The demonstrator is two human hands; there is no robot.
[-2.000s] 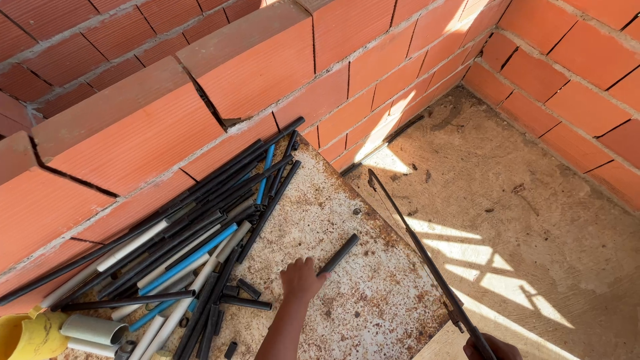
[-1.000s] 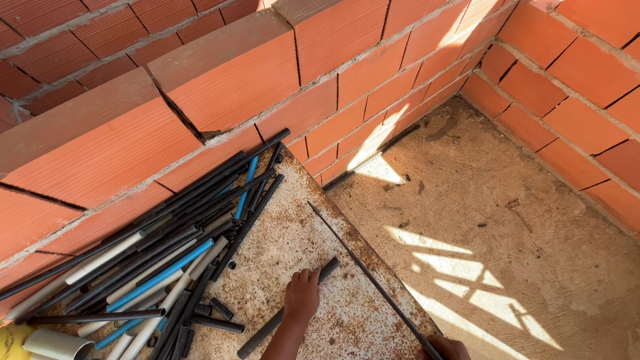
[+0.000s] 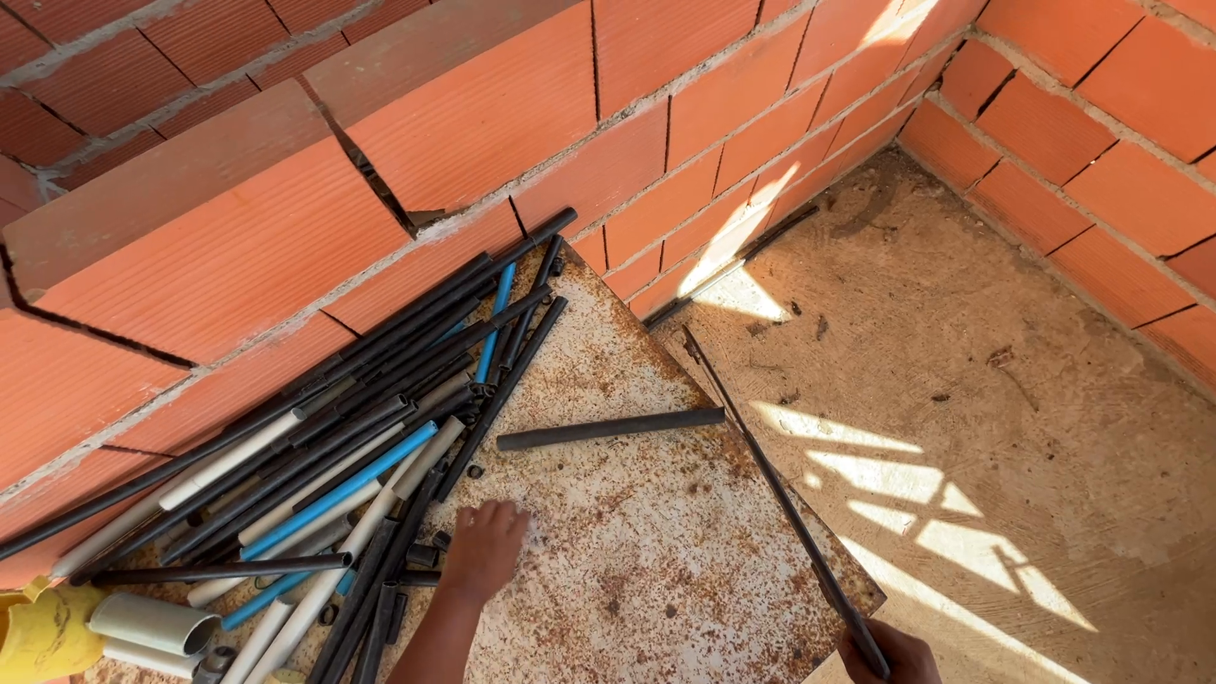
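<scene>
My right hand (image 3: 893,655) grips a long, thin dark tool (image 3: 788,503), possibly a hacksaw seen edge-on, which runs up along the right edge of a rusty metal sheet (image 3: 617,560). A black plastic pipe piece (image 3: 608,428) lies across the sheet, its right end close to the tool. My left hand (image 3: 489,541) is over the sheet below that piece, fingers apart and holding nothing. Just left of this hand is a pile of black pipes (image 3: 380,380), with blue pipes (image 3: 342,489) and white pipes (image 3: 318,589) among them.
A hollow-brick wall (image 3: 475,104) runs behind the pile, and another brick wall (image 3: 1092,171) stands at the right. The concrete floor (image 3: 950,361) lies lower, beyond the sheet. A yellow container (image 3: 47,632) and a wide grey pipe piece (image 3: 157,622) are at the lower left.
The left hand has let go of the black pipe piece and moved left of where it held it. The piece now lies across the sheet, turned and farther up. The right hand still holds the dark tool.
</scene>
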